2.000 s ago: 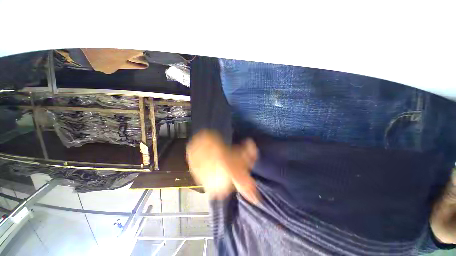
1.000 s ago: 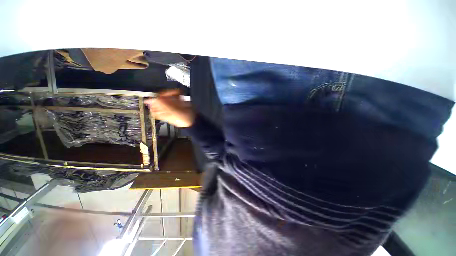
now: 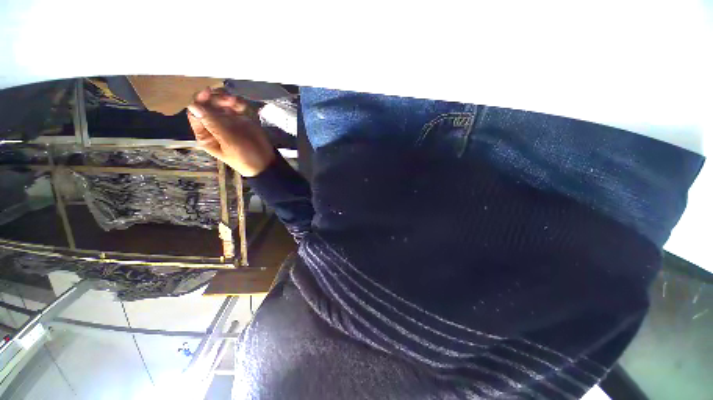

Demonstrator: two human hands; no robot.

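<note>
The picture appears upside down, with ceiling lights at the bottom. A white surface (image 3: 352,43) fills the top. A person's torso in a dark top with pale stripes (image 3: 469,234) and blue jeans (image 3: 539,148) fills the middle and right. One bare hand of this person (image 3: 231,133) is raised at the left with fingers bent, in front of brown fabric (image 3: 156,92). Nothing can be made out in it. I take it as another person's hand, though the frames do not settle whose it is. No hand clearly my own is in view.
Clear plastic-covered dark items (image 3: 148,199) show on a wooden-looking frame (image 3: 70,254) at the left. A white crumpled thing (image 3: 280,116) is near the raised hand. A brown board (image 3: 238,281) is below the frame in the picture. A greenish-grey panel (image 3: 672,320) is at the lower right.
The person's raised hand has moved left and up in the picture, to the brown fabric. The torso has shifted left. A second hand at the right edge is gone from view.
</note>
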